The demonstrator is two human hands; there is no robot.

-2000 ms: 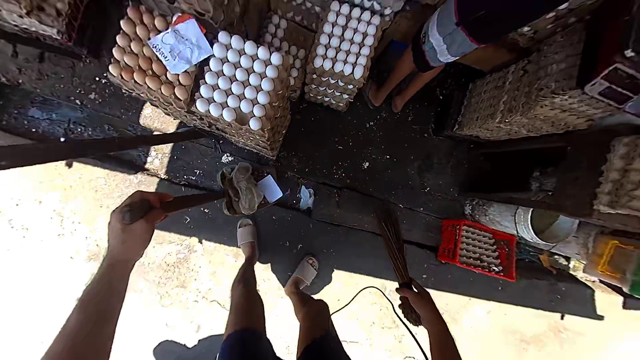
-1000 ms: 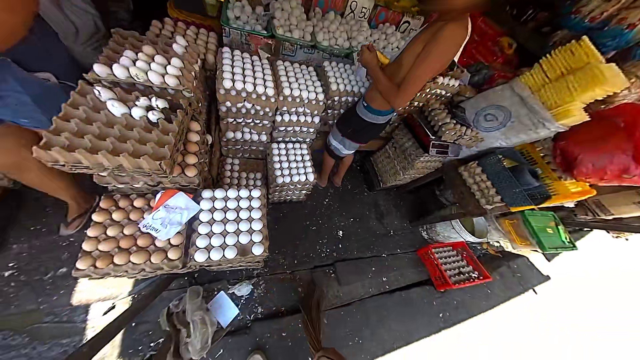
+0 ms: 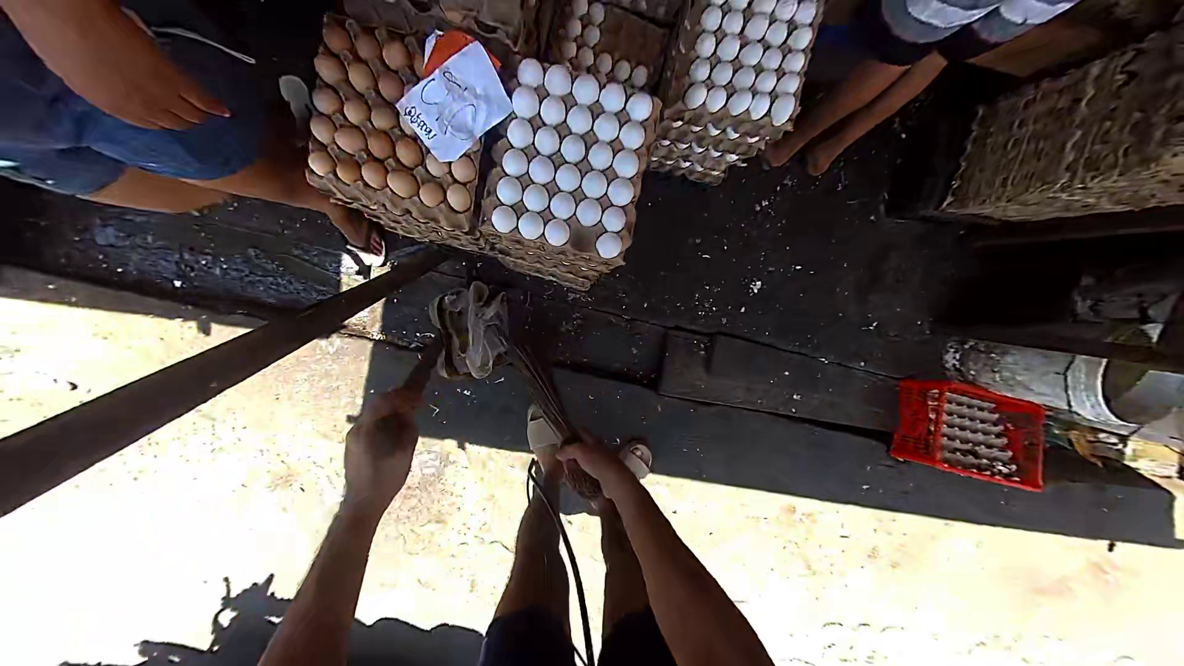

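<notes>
My left hand is closed around a dark handle that runs up to a bundle of crumpled clear and grey plastic. My right hand grips a bundle of thin dark sticks, a stick broom, whose far end touches or lies just beside the plastic. The part that the left handle belongs to is hidden by the plastic. Both tools meet just below the stacked trays of brown eggs and white eggs. A paper sign with writing lies on the trays.
A long dark pole slants in from the left. A person's bare legs stand at the upper right, and another person is at the upper left. A red crate holds an egg tray. Stacked empty trays and a bucket are at right.
Two seconds ago my hands were far apart; now they are close together, with the broom beside the plastic. The white paper or card seen by the plastic earlier no longer shows. The view dipped back down.
</notes>
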